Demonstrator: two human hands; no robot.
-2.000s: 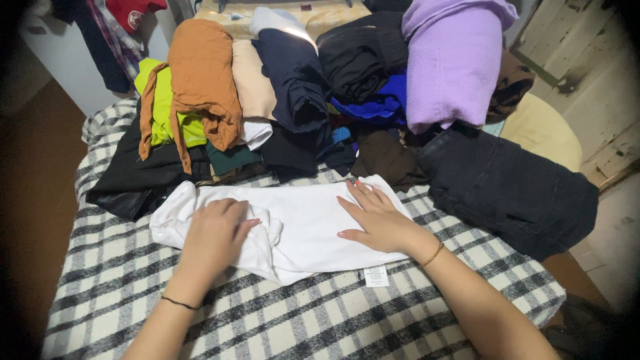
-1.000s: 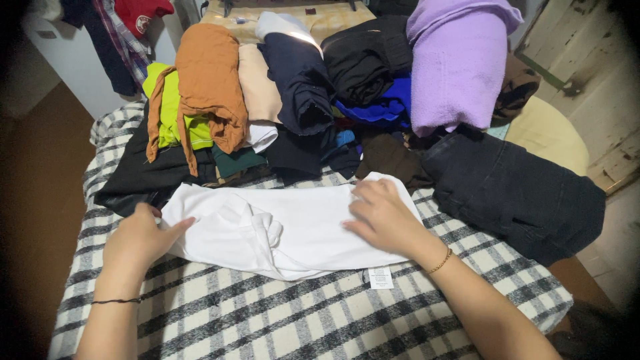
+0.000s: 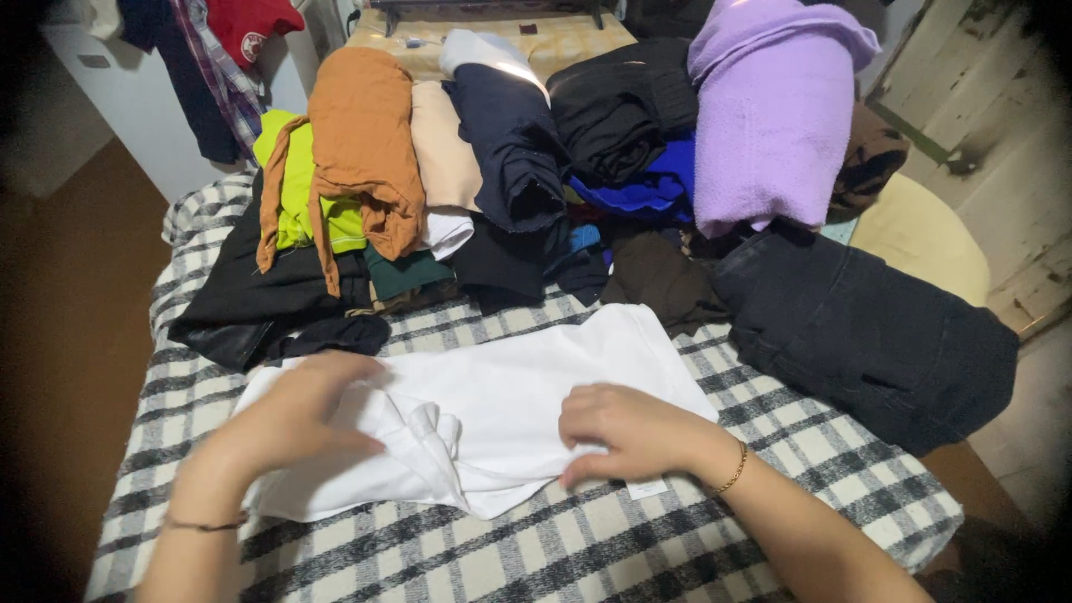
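Note:
A white cloth garment (image 3: pixel 502 385) lies folded into a wide band on a black-and-white checked blanket (image 3: pixel 578 544), with a bunched, knot-like part left of its middle. Over its left end is my left hand (image 3: pixel 306 410), blurred, fingers curved and thumb apart, holding nothing that I can see. My right hand (image 3: pixel 628 431) is at the garment's lower right part with fingers curled; whether it pinches the cloth cannot be told. A white tag (image 3: pixel 646 487) sticks out under the garment's lower edge beside my right wrist.
Behind the garment are rolled clothes: an orange one (image 3: pixel 364 142), a dark navy one (image 3: pixel 511 142), a black one (image 3: pixel 620 109) and a lilac fleece roll (image 3: pixel 770 126). Folded black denim (image 3: pixel 879 335) lies at the right. More clothes hang over a white surface (image 3: pixel 126 92) at the back left.
My left hand has moved from the garment's left edge in over its left part. Two seconds ago both hands lay on the cloth; my right hand's fingers have since curled, lower on it.

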